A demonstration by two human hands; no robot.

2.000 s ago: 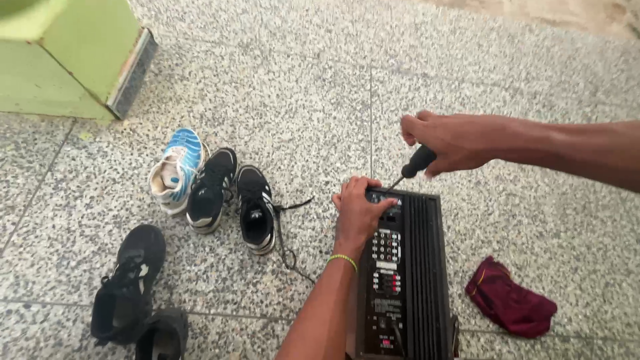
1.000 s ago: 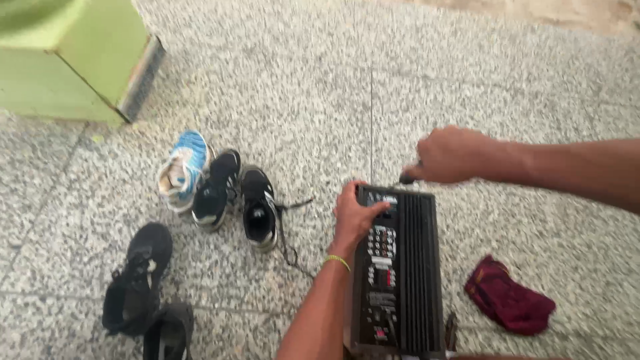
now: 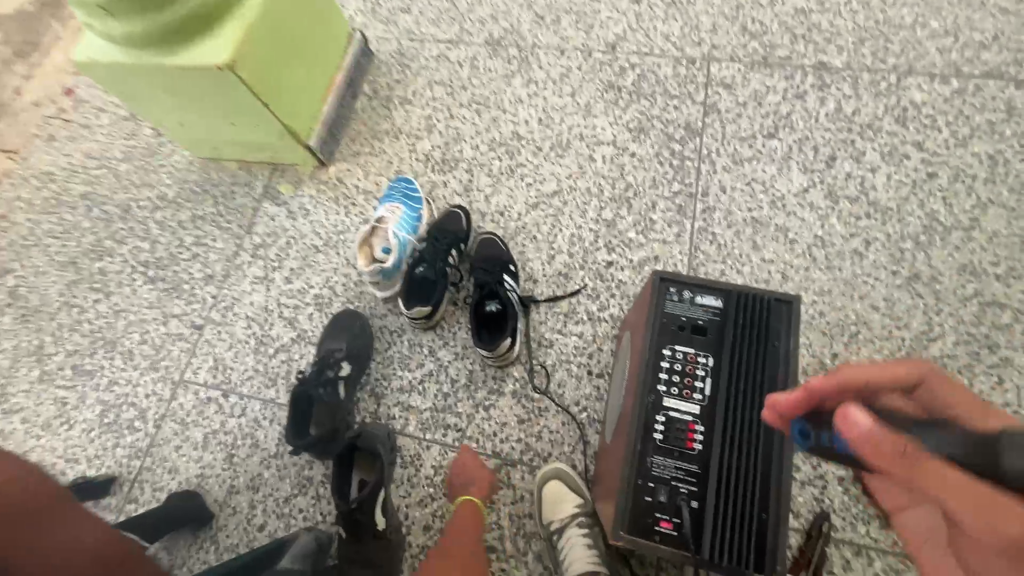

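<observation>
A wooden speaker box [image 3: 636,384] rests on the floor, its black rear panel with jacks, switches and heatsink fins facing up. At the right, my right hand [image 3: 904,456] is closed around a dark tool handle with a blue end [image 3: 960,448], beside the speaker's finned edge; the tool's far end is out of frame. My left hand [image 3: 470,480], with a yellow-green band at the wrist, hangs low over the floor, left of the speaker and apart from it. Its fingers are blurred and partly hidden, so whether it holds anything is unclear. A power cord [image 3: 686,524] plugs into the panel.
A blue sneaker [image 3: 404,200], black sneakers with white stripes [image 3: 494,296] and black shoes [image 3: 344,344] lie left of the speaker. A beige sneaker [image 3: 564,504] is close to its lower left side. A thin cable [image 3: 560,404] curves over the floor. A green pedestal [image 3: 192,104] stands upper left.
My left hand has left the speaker's top edge and is now low, left of it. My right hand has moved from the top edge to the right side. The view has shifted.
</observation>
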